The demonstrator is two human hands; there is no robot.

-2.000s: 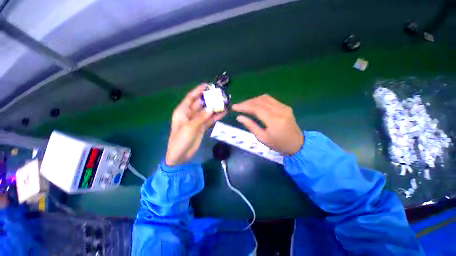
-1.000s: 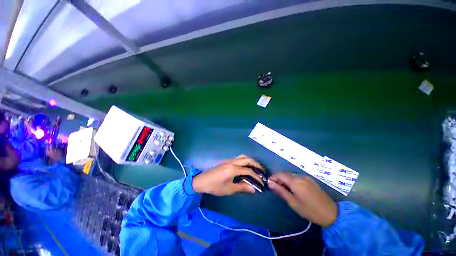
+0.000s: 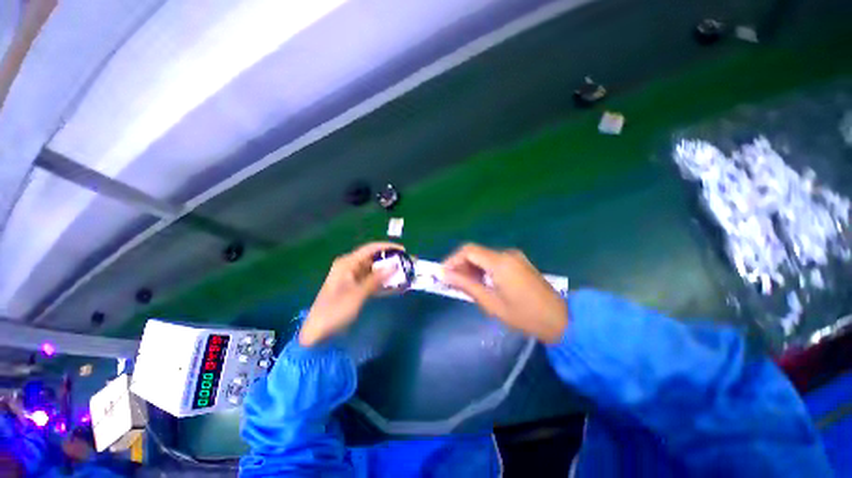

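Observation:
My left hand (image 3: 347,288) holds a round circuit board assembly (image 3: 404,265), a dark disc with a white square piece (image 3: 393,273) on its face. My right hand (image 3: 500,288) is just right of it, over the adhesive pad sheet (image 3: 556,283), with thumb and fingers close together. Whether a pad is between those fingertips cannot be seen. The sheet lies on the green bench and both hands partly cover it. Another disc (image 3: 388,196) lies behind my left hand, with a small white square battery (image 3: 396,227) in front of it.
A bench power supply (image 3: 201,367) stands at left. White parts (image 3: 768,213) lie heaped on clear plastic at right. More discs (image 3: 589,91) are spaced along the bench. A white cable (image 3: 439,428) curves near its front edge. A person's blue sleeve is partly visible at lower left.
The view has swung. My hands have moved from near the bench's front edge to over the pad sheet. My left hand still has a disc, now with its white square facing up.

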